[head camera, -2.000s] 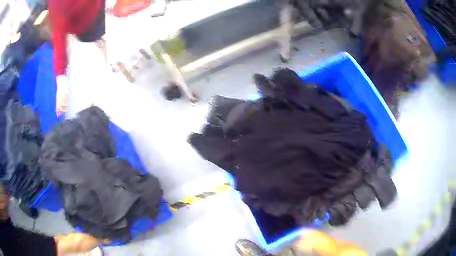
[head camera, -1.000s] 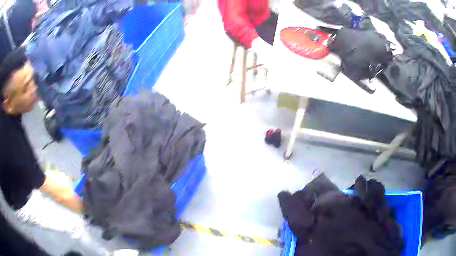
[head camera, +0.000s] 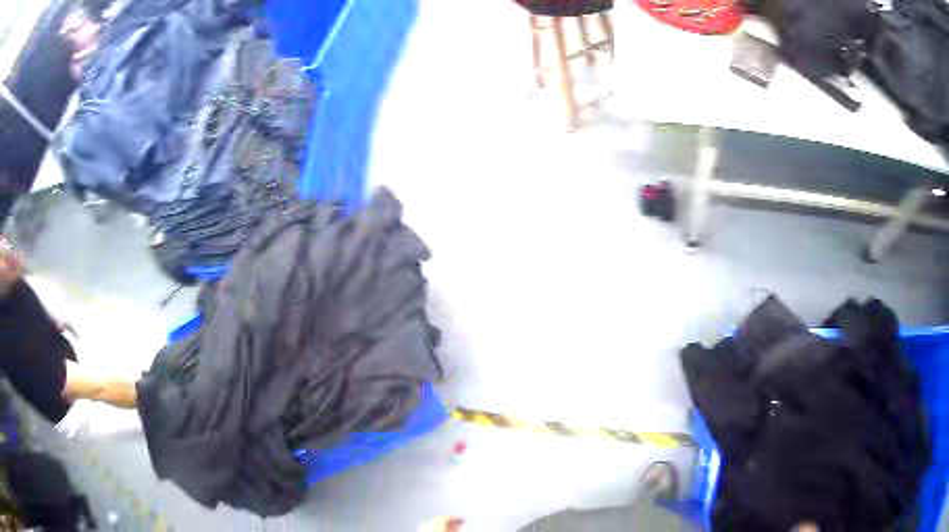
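Observation:
Dark garments (head camera: 822, 426) are heaped in a blue bin (head camera: 928, 364) at the lower right, some hanging over its rim. A small patch of skin, seemingly my right hand (head camera: 803, 527), shows at the bottom edge against this heap; its grip is hidden. Another small patch, seemingly my left hand (head camera: 442, 524), shows at the bottom edge, blurred and cut off. Charcoal garments (head camera: 312, 322) are piled high over a second blue bin (head camera: 390, 436) at the left. Another person's hand (head camera: 104, 389) is at the left side of that pile.
Blue and dark garments (head camera: 167, 135) fill a blue bin (head camera: 359, 114) at the upper left. A white worktable (head camera: 812, 130) holds a red tray (head camera: 692, 12) and dark items. A wooden stool (head camera: 565, 62) stands beyond. Yellow-black tape (head camera: 572, 429) runs between the near bins. A shoe (head camera: 660, 478) shows below.
The view has swung left, then slightly down and back. The person at the left is lower in view, hand still at the charcoal pile. The hand near the right bin earlier is mostly out of frame.

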